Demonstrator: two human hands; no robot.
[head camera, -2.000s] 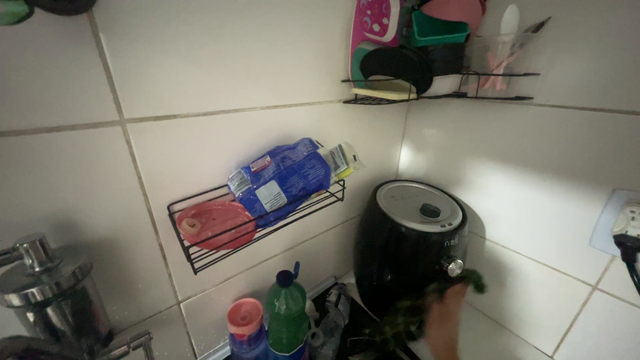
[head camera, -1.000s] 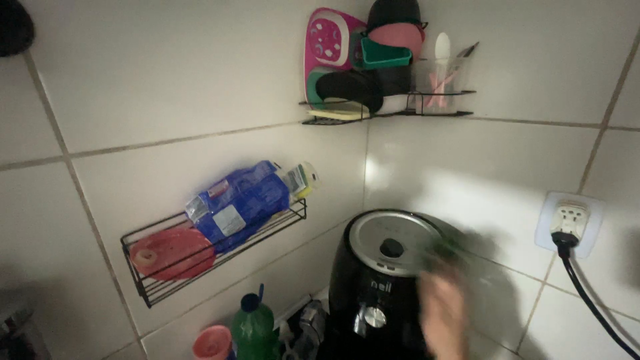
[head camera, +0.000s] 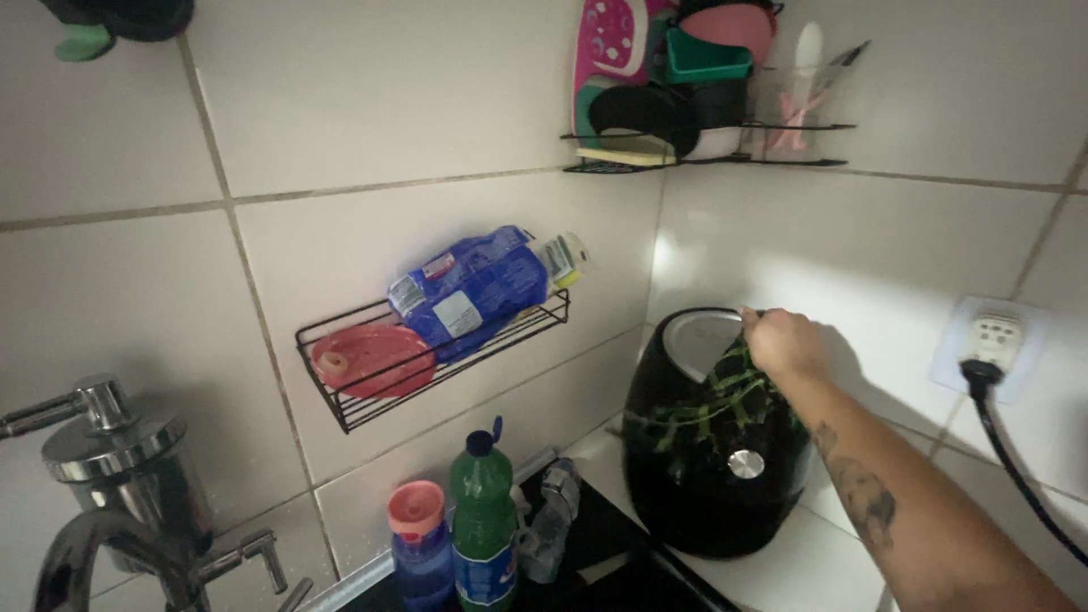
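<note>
My right hand (head camera: 784, 344) reaches in from the lower right, its fingers closed on a bunch of leafy green stems (head camera: 735, 395). The stems hang down across the front and top of a black air fryer (head camera: 714, 501) that has a silver round knob and a grey panel on top. The fryer stands in the corner on a white tiled surface. The hand is at the upper right edge of the fryer; whether it touches it, I cannot tell. My left hand is not in view.
A wire rack (head camera: 450, 365) holds a blue packet (head camera: 476, 289) and a pink lid (head camera: 374, 361). Below stand a green bottle (head camera: 483, 497) and a blue bottle (head camera: 421, 544). A corner shelf (head camera: 705, 161) hangs above. A faucet (head camera: 102, 535) is at left, a plugged cord (head camera: 1003, 442) at right.
My right hand and the green stems, low in front of the fryer two seconds ago, are now up at its top right edge. The view has shifted.
</note>
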